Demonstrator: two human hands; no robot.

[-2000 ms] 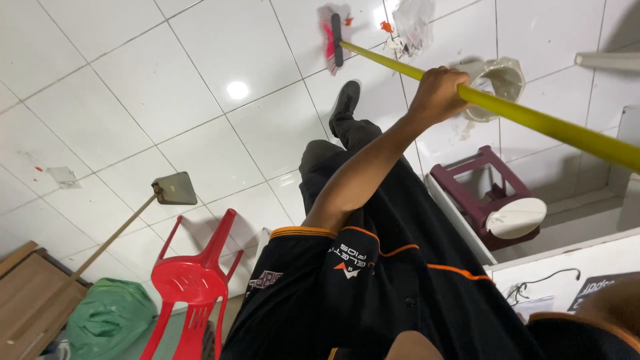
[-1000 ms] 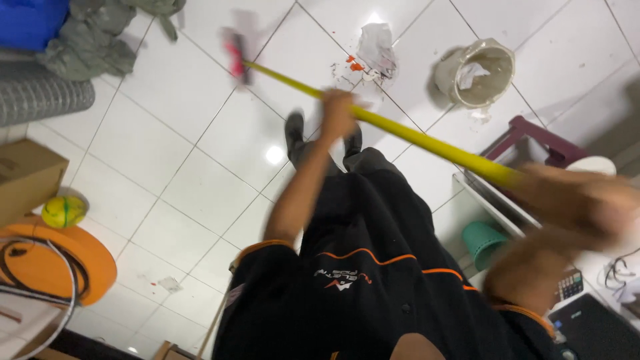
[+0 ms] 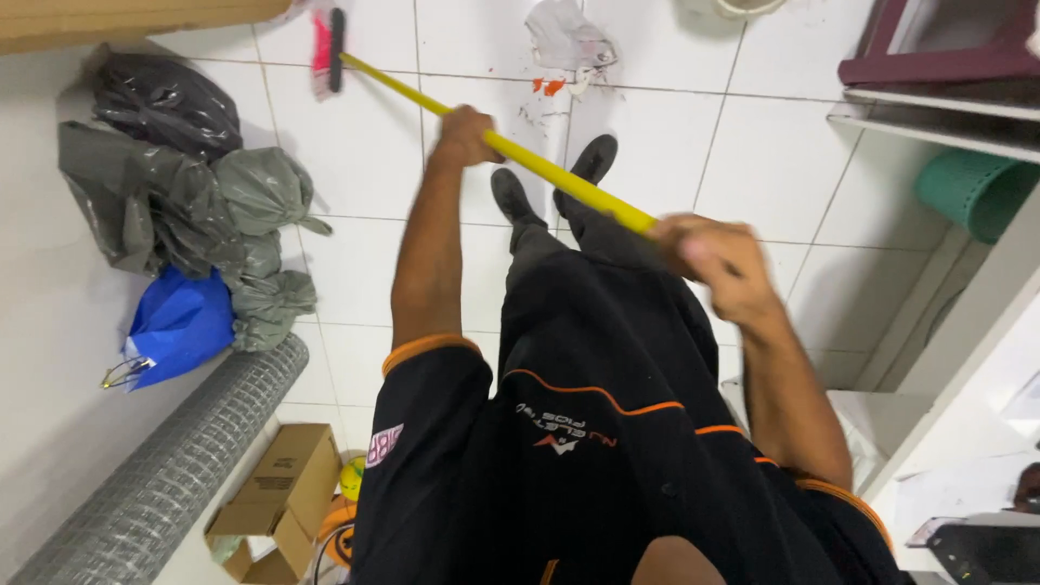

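Both hands hold the yellow handle [image 3: 569, 180] of a broom, which runs from the upper left down to the right. My left hand [image 3: 469, 136] grips it partway along, nearer the broom head. Around its upper end closes my right hand [image 3: 719, 258], slightly blurred. The broom head [image 3: 329, 50], black with pink bristles, is at the tiled floor near the top left. To the right of it lie a crumpled whitish plastic bag [image 3: 565, 36], orange scraps [image 3: 554, 87] and dark bits of debris.
Filled dark garbage bags [image 3: 166, 106], a blue bag [image 3: 179, 321], a roll of wire mesh [image 3: 187, 447] and a cardboard box [image 3: 276, 487] line the left wall. On the right are a maroon plastic stool [image 3: 934, 49], a green basket [image 3: 967, 191] and a white desk panel [image 3: 959, 349].
The view has shifted strongly toward the left wall. Two seconds ago one hand was seen on the handle; now both are. The broom head has moved away from the debris, to its left.
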